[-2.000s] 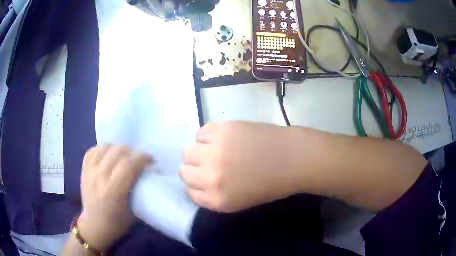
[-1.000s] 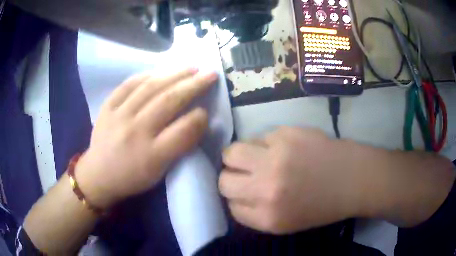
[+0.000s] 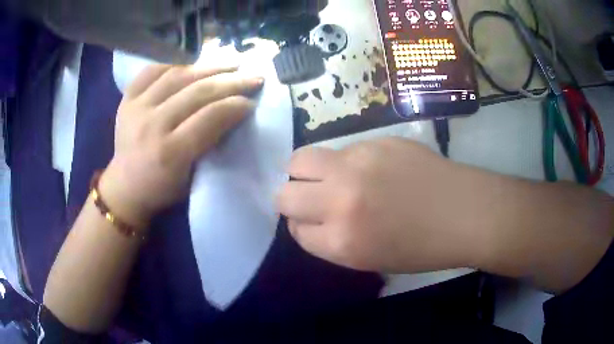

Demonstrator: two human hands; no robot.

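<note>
The pale panel lies under the lamp at the needle area and runs down towards my lap, ending in a point. Dark cloth lies beneath and beside it, with a thin dark line along its right edge. My left hand lies flat on the panel just below the machine head, fingers towards the needle area. My right hand holds the panel's right edge between curled fingers; the fingertips are partly hidden. The ribbed grey block sits right of the needle area. The needle itself cannot be made out.
The sewing machine head crosses the top left. A lit smartphone with a cable lies right of the needle plate. Scissors with red and green handles lie further right, beside a pale cord. More dark cloth lies at left.
Since two seconds ago, my left hand has moved up onto the panel near the needle area. Since one second ago, the panel's lower end has unfolded to a flat point. My right hand stays at its edge.
</note>
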